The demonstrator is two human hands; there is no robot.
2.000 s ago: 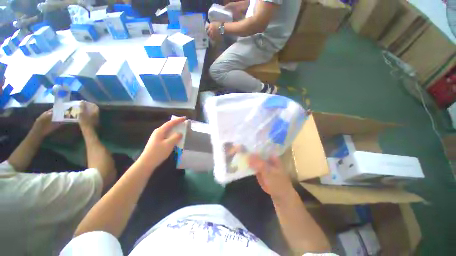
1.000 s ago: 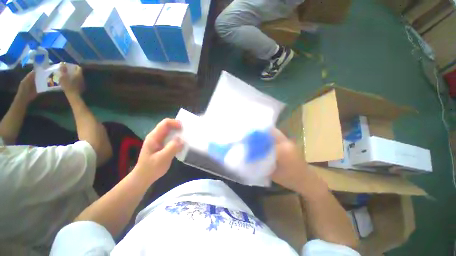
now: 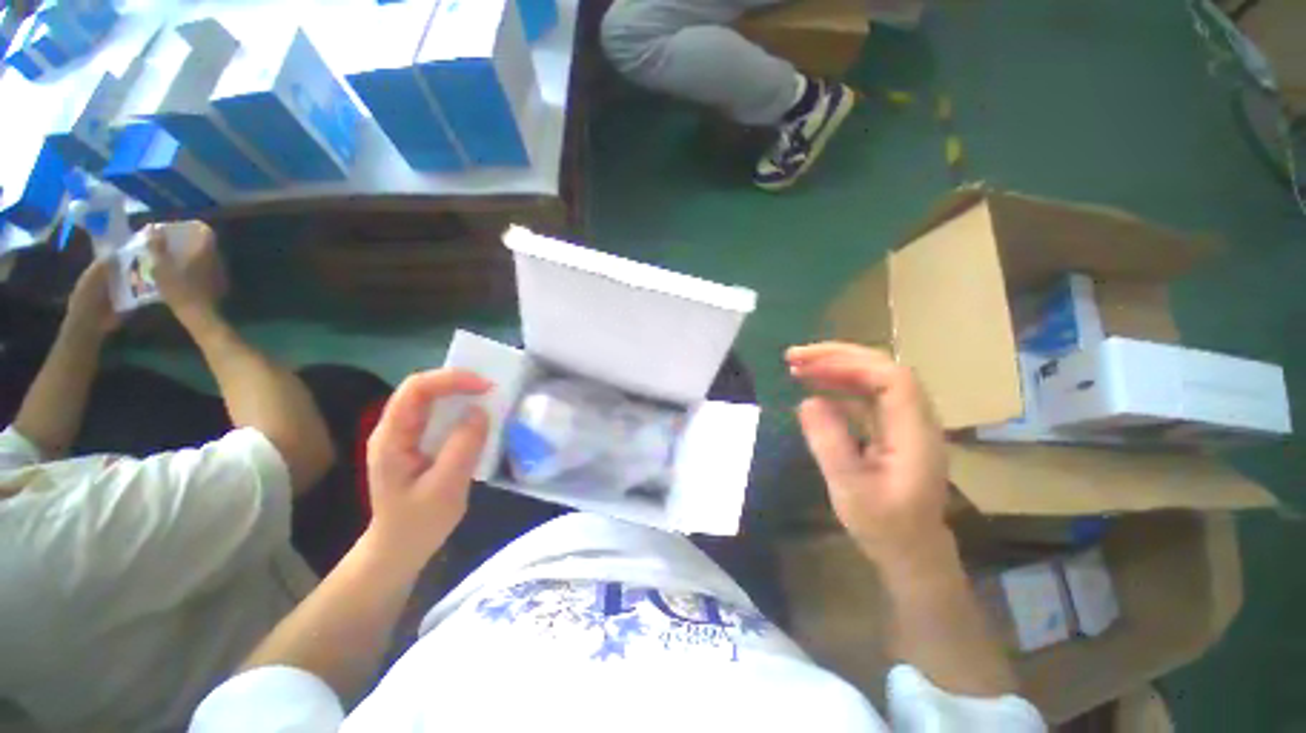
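Note:
An open retail carton (image 3: 630, 322) lies in front of me over my lap, with its lid flap raised and its white end flaps spread to both sides. Inside it lies the bagged fan unit (image 3: 587, 433), with a blue blade showing at the left under shiny clear plastic. My left hand (image 3: 430, 451) grips the carton's left end flap between thumb and fingers. My right hand (image 3: 867, 444) is in the air to the right of the carton, fingers apart and empty.
A brown shipping carton (image 3: 953, 308) with open flaps holds white and blue boxes at the right, with another brown carton (image 3: 1189, 602) below it. Retail boxes (image 3: 287, 108) stand on the white table at upper left. A seated person (image 3: 143, 544) is at my left; another person's leg and shoe (image 3: 805, 136) show ahead.
The bagged fan unit has gone from my right hand into the carton. My right hand has let go and moved right. The carton now faces up with its flaps spread.

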